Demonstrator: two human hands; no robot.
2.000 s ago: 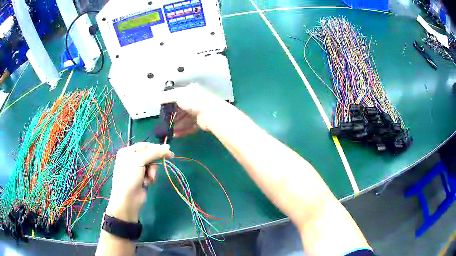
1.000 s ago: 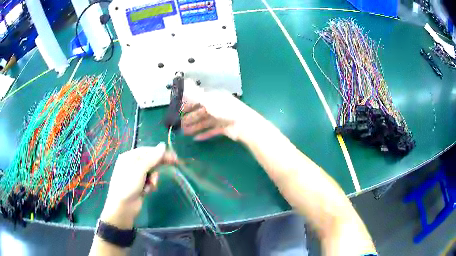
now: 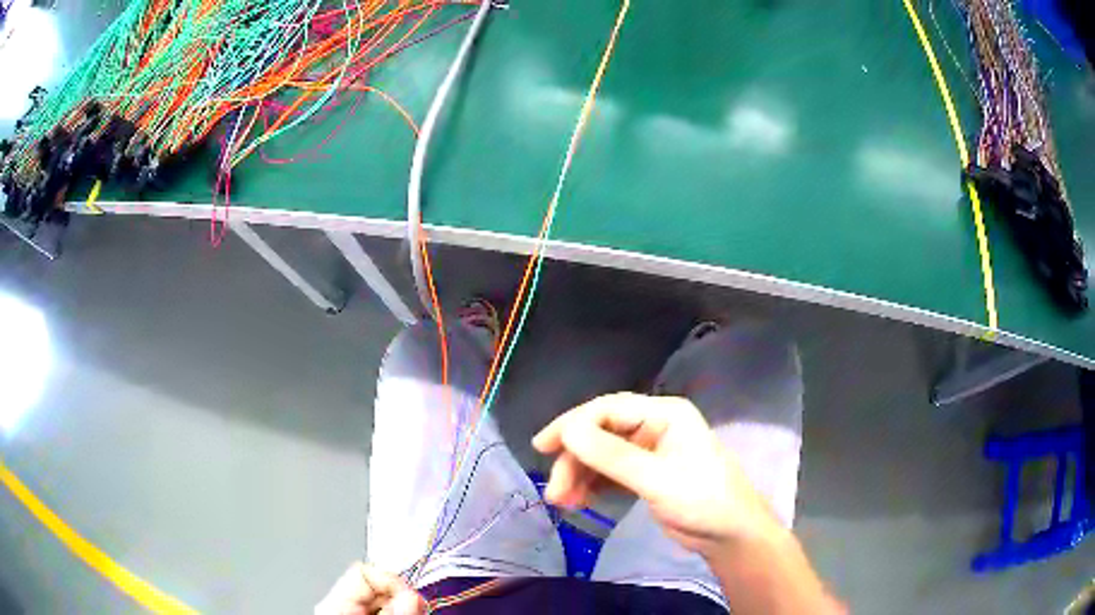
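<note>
My left hand, cut off by the bottom edge, is closed on the lower ends of several loose wires over my lap. An orange and a green wire run taut from it up over the table edge and out of the top of the picture. Thinner dark and purple wires fan out above the hand. My right hand is over my lap, to the right of the wires, fingers curled and apart, with nothing seen in it. Any connector in my left hand is hidden.
An orange and green wire pile with black connectors lies at the table's left. A narrower purple-brown bundle lies at the right. A grey cable hangs over the table edge. A blue stool stands at the lower right.
The view has tilted down and the machine is out of it. My left hand has drawn back to my lap with the wires. My right hand has left the machine's twisting head.
</note>
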